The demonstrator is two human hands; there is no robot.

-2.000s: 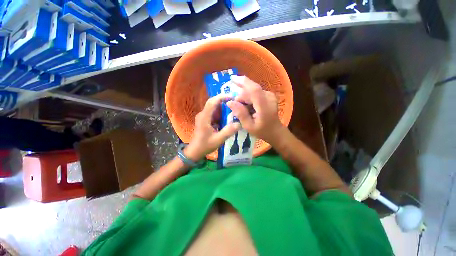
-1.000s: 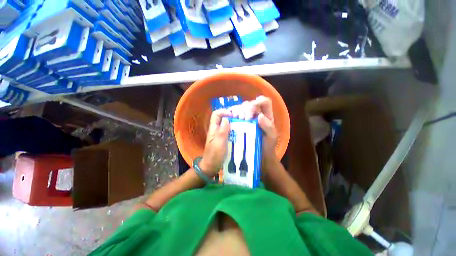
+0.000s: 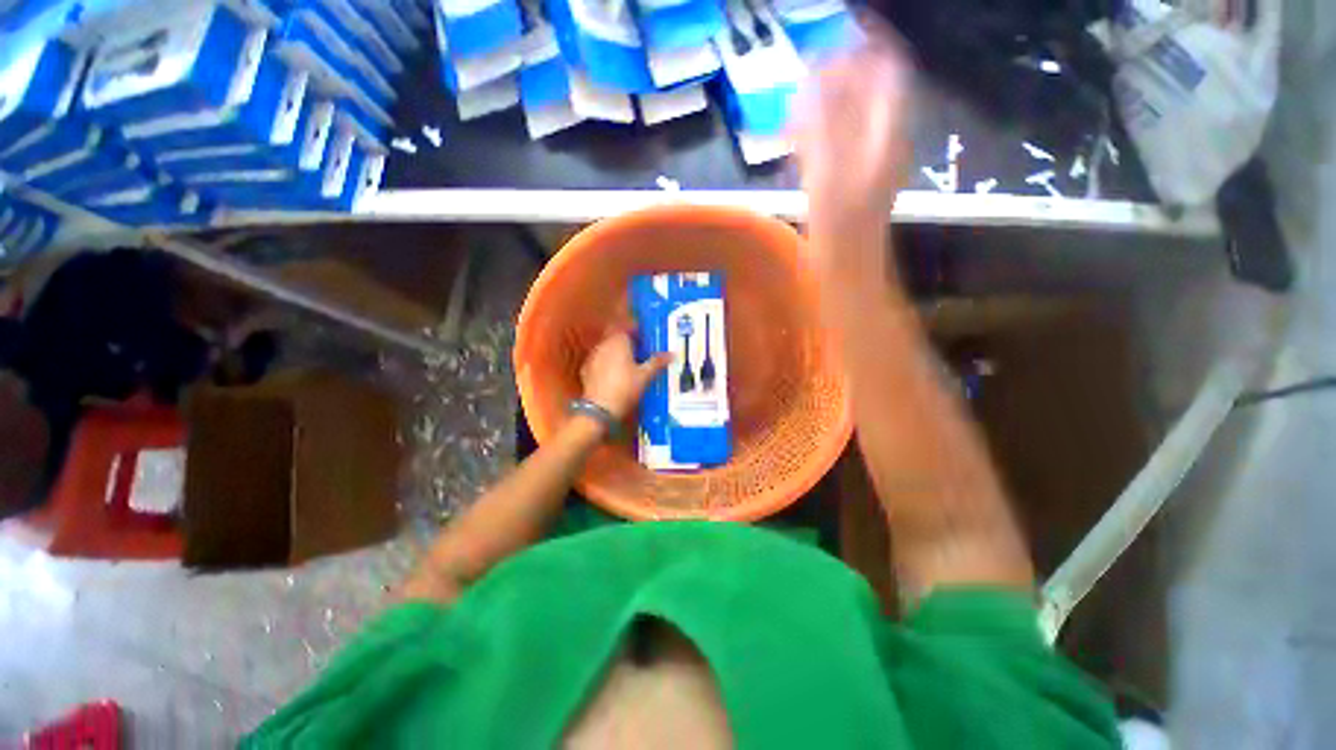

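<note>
A blue-and-white carton (image 3: 698, 366) with a picture of two dark cable-like items lies upright-facing inside the orange plastic basket (image 3: 791, 440). My left hand (image 3: 618, 377) is in the basket at the carton's left side, with the thumb over its face. The left fingers are hidden behind the carton. My right hand (image 3: 854, 125) is blurred and reaches over the table edge, beside the right end of the loose carton pile (image 3: 586, 59). Whether it touches a carton there is not clear.
Stacked cartons (image 3: 191, 88) stand at the table's left. White scraps lie on the dark tabletop (image 3: 498, 164). A white plastic bag (image 3: 1194, 95) is at the table's right. An open cardboard box (image 3: 293, 476) and a red stool (image 3: 110, 484) are on the floor left. A pale stand arm (image 3: 1150, 491) is at right.
My right hand has left the carton and moved up and right to the table. The carton has gone from both hands above my lap down into the basket, with my left hand at it.
</note>
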